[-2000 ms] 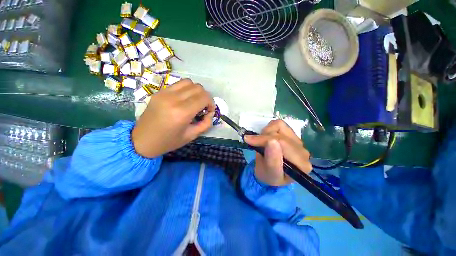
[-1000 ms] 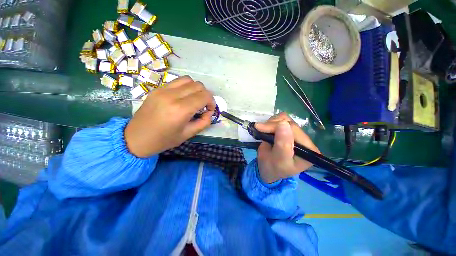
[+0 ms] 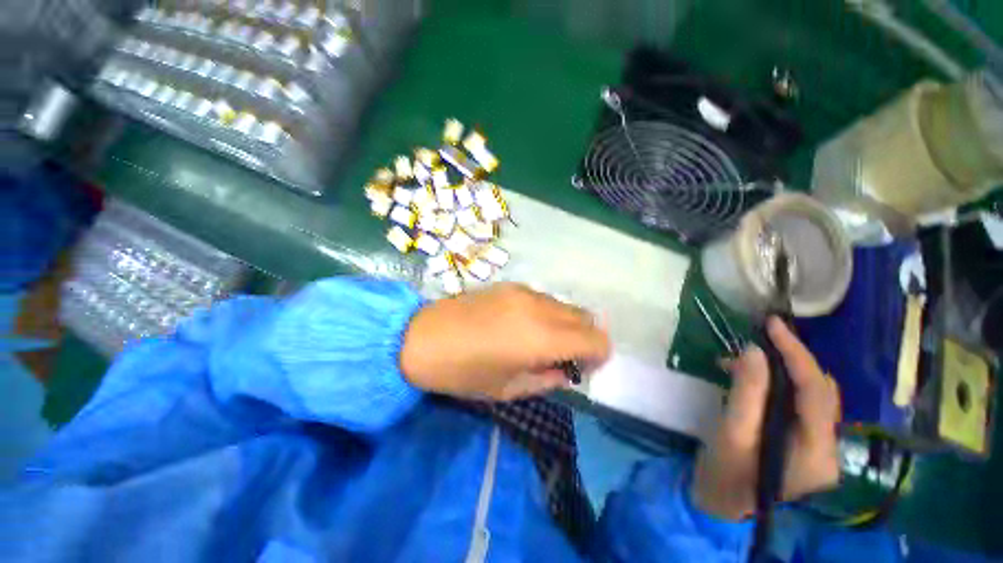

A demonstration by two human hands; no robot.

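My left hand (image 3: 506,343) is over the near edge of the pale mat (image 3: 616,269), its fingertips closed on a small dark piece (image 3: 572,372), mostly hidden and blurred. My right hand (image 3: 770,423) grips the black soldering iron (image 3: 776,407), which points away from me. Its tip end is at the cream tip cleaner pot (image 3: 841,269), over the silvery scraps inside; whether it touches them cannot be told. A pile of small silver-white battery cells (image 3: 445,209) with yellow-orange ends lies at the mat's left end.
Filled blister trays (image 3: 237,83) stand at the far left, with another clear tray (image 3: 138,280) nearer. A fume fan (image 3: 665,176) stands behind the mat. Tweezers (image 3: 717,328) lie right of it. The blue soldering station (image 3: 858,357) and yellow sponge (image 3: 965,396) are at the right.
The view has shifted and blurred. My right hand has moved the iron away from my left fingertips and up to the pot. My left hand has moved off the white disc, still holding the dark piece.
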